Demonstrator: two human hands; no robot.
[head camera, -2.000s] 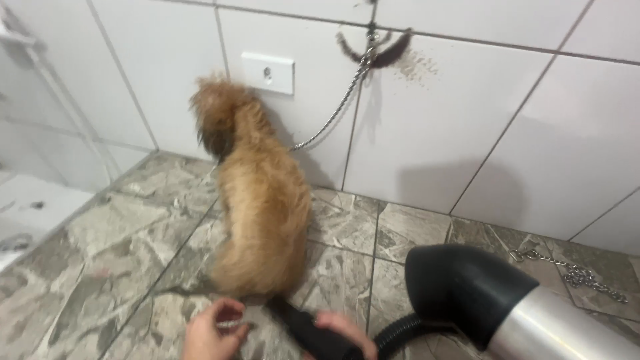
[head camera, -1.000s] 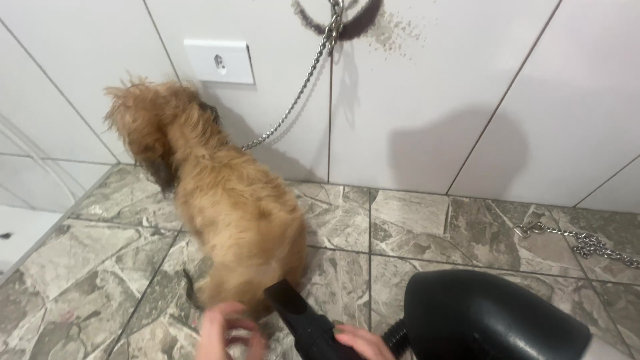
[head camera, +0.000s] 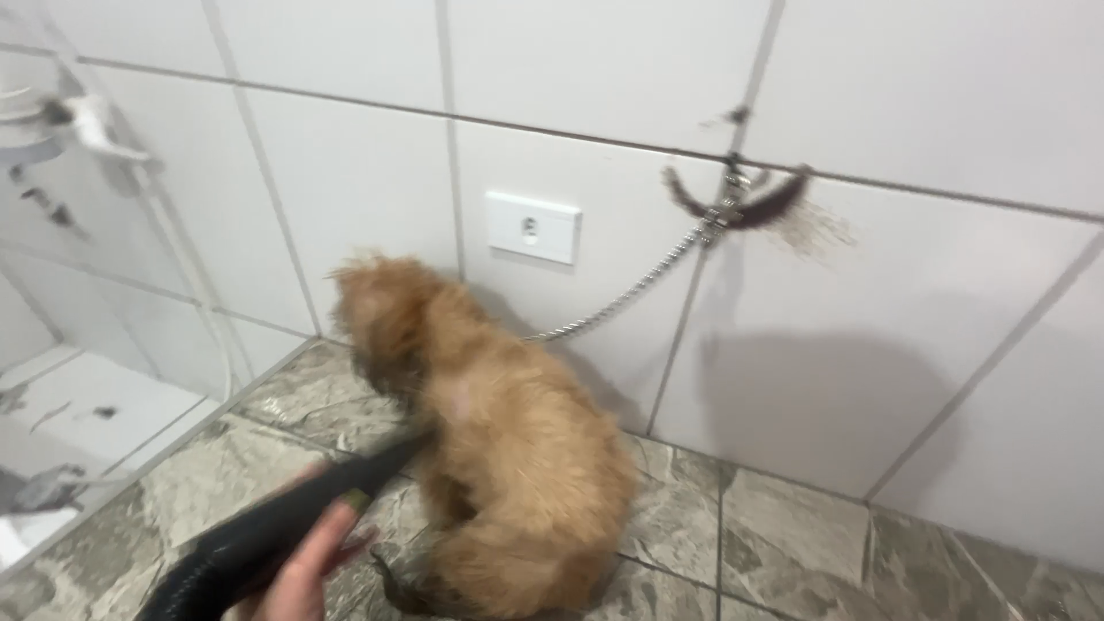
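Observation:
At the lower left, what looks like my left hand (head camera: 297, 578) is wrapped round a black dryer nozzle (head camera: 319, 500) on a ribbed hose. One fingernail is green. The flat tip of the nozzle points up and right, at the chest or front side of a small tan, long-haired dog (head camera: 535, 448). The dog sits on the stone-patterned tiles, its back towards me and its head turned to the left and down, so its face is mostly hidden. A metal chain leash (head camera: 630, 297) runs from the dog to a wall fixing. My right hand is out of the frame.
A dark curved object (head camera: 776, 203) hangs at the fixing on the white tiled wall. Left of it is a white power outlet (head camera: 535, 228). At the far left, a white hose (head camera: 185, 259) hangs beside a white tiled basin (head camera: 129, 414) with dark tufts or debris in it.
The nozzle has moved from the dog's rear to its left side. The hand earlier near the dog's hindquarters and the large dryer head are no longer seen apart. The view has shifted left.

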